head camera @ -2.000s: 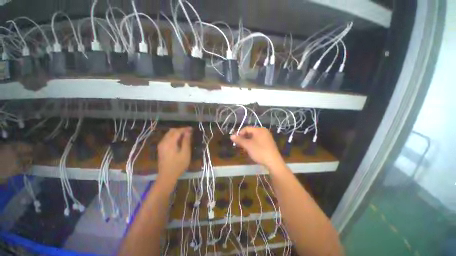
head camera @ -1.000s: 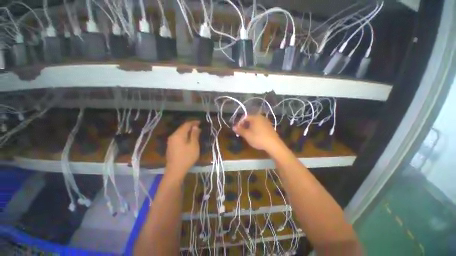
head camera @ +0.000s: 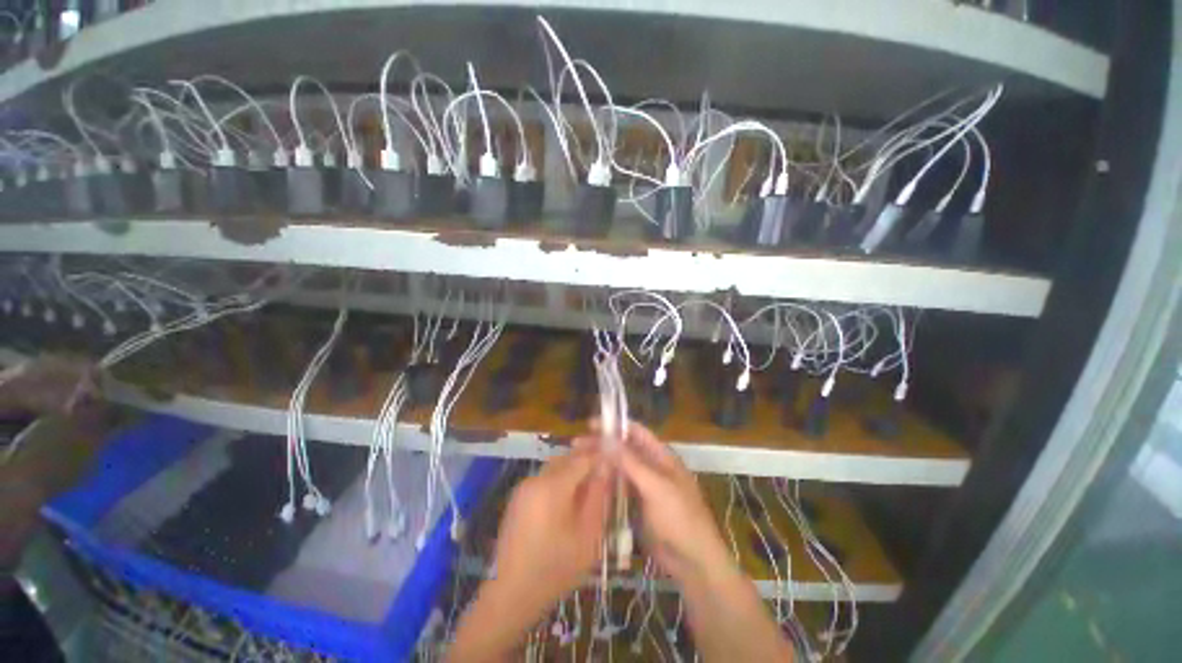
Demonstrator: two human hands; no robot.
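Note:
My left hand (head camera: 560, 516) and my right hand (head camera: 664, 499) are together in front of the middle shelf edge (head camera: 726, 460). Both hold a hanging bunch of white cables (head camera: 612, 399) between them. Its white plugs hang just below the fingers, partly hidden by the hands. To the right, white cables with plugs (head camera: 743, 381) loop over the orange-brown shelf board (head camera: 700, 415), where dark adapters or sockets sit. Other cable bunches (head camera: 298, 440) hang over the edge at the left.
Upper shelf holds a row of black adapters (head camera: 490, 198) with white cables plugged in. A blue tray (head camera: 417, 589) with dark rows and pale areas sits lower left. Another person's arm (head camera: 46, 402) is at the far left. A dark post and pale frame stand right.
My hands have come together and moved down onto the cable bunch; my right hand has let go of a looped cable at the shelf. The view has shifted, showing more of the tray and upper shelf.

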